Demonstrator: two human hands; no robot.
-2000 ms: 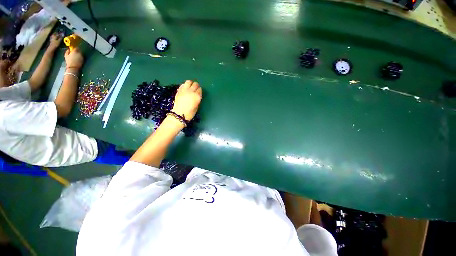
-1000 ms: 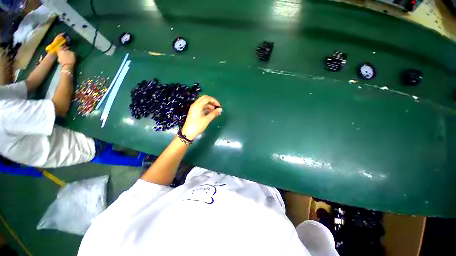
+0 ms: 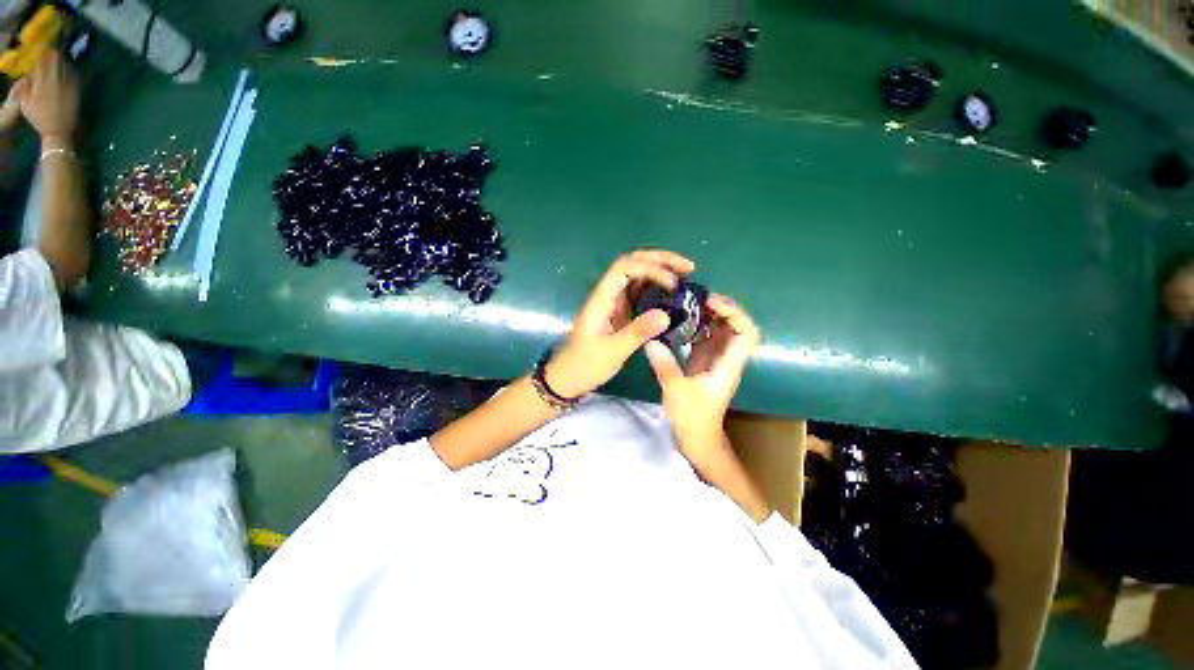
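Observation:
My left hand (image 3: 613, 325) and my right hand (image 3: 708, 369) are together over the near edge of the green bench, both gripping a black round housing (image 3: 686, 309). The fingers cover much of the housing, and I cannot make out a small insert in them. A pile of small glossy black inserts (image 3: 393, 216) lies on the bench to the left of my hands. An open carton (image 3: 1044, 550) full of black housings (image 3: 904, 550) stands below the bench edge at the right.
Dark units (image 3: 910, 87) and white-faced units (image 3: 468, 33) lie spaced along the far belt. Pale blue strips (image 3: 225, 183) and a colourful scatter of small parts (image 3: 149, 212) lie at left. A neighbour's arm (image 3: 60, 196) is beside them. A plastic bag (image 3: 170, 537) lies on the floor.
My left hand has moved right, away from the insert pile. My right hand has come into view, and both now hold the housing. The view has shifted, and the belt units appear higher.

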